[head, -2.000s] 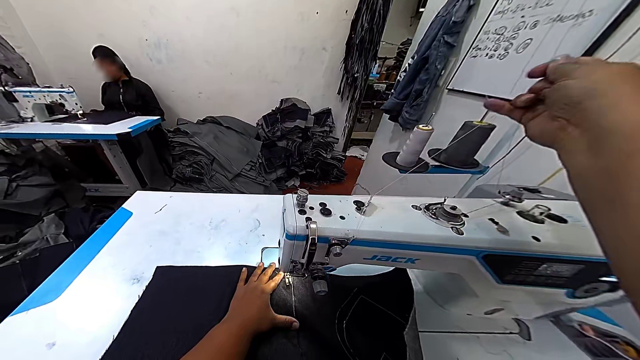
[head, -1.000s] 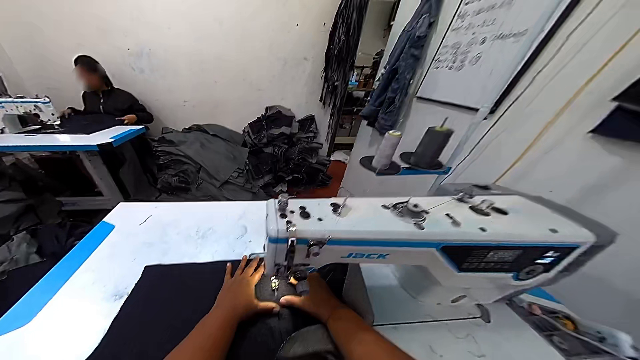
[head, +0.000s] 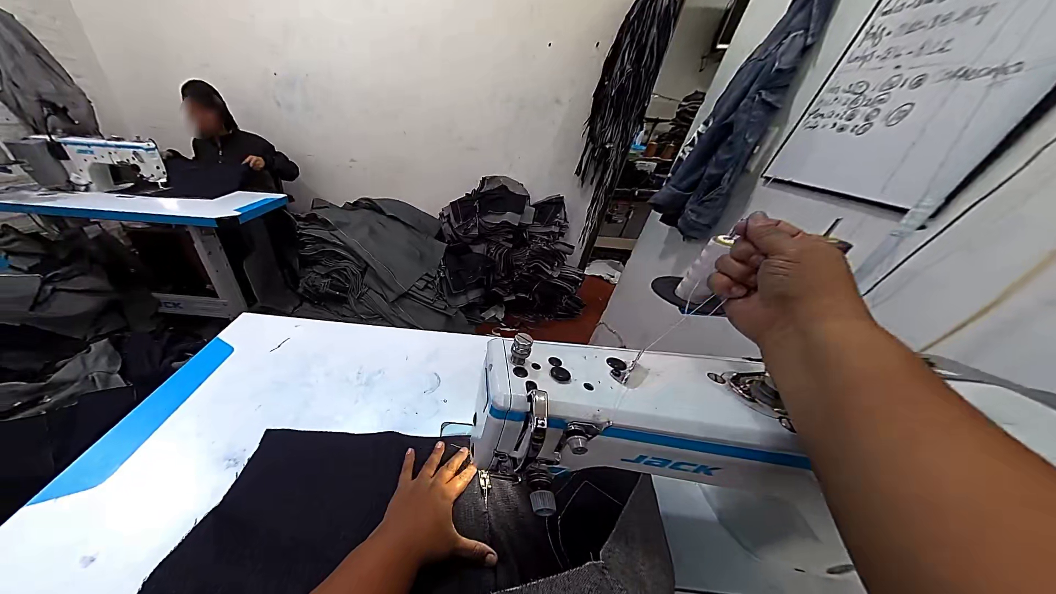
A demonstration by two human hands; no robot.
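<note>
Fingers apart, my left hand (head: pixel 433 503) lies flat on the dark denim fabric (head: pixel 322 487), just left of the presser foot (head: pixel 485 483) of a Jack sewing machine (head: pixel 643 412). The fabric passes under the foot, and a pale stitch line shows on it. My right hand (head: pixel 763 272) is raised above the machine arm, its fingers closed on a thin thread (head: pixel 660 337) that runs down to the top of the machine. Behind that hand stands a white thread cone (head: pixel 701 268); a second cone is mostly hidden by the hand.
The white table (head: pixel 330 371) has a blue edge. Piles of cut denim (head: pixel 363 256) lie on the floor behind it. A person (head: pixel 223 140) sits at another sewing machine (head: pixel 115 161) at the back left. A denim garment (head: pixel 742 124) and a whiteboard (head: pixel 916 107) hang at the right.
My right hand was by the needle area one second ago and has risen to the thread above the machine. My left hand stays on the fabric.
</note>
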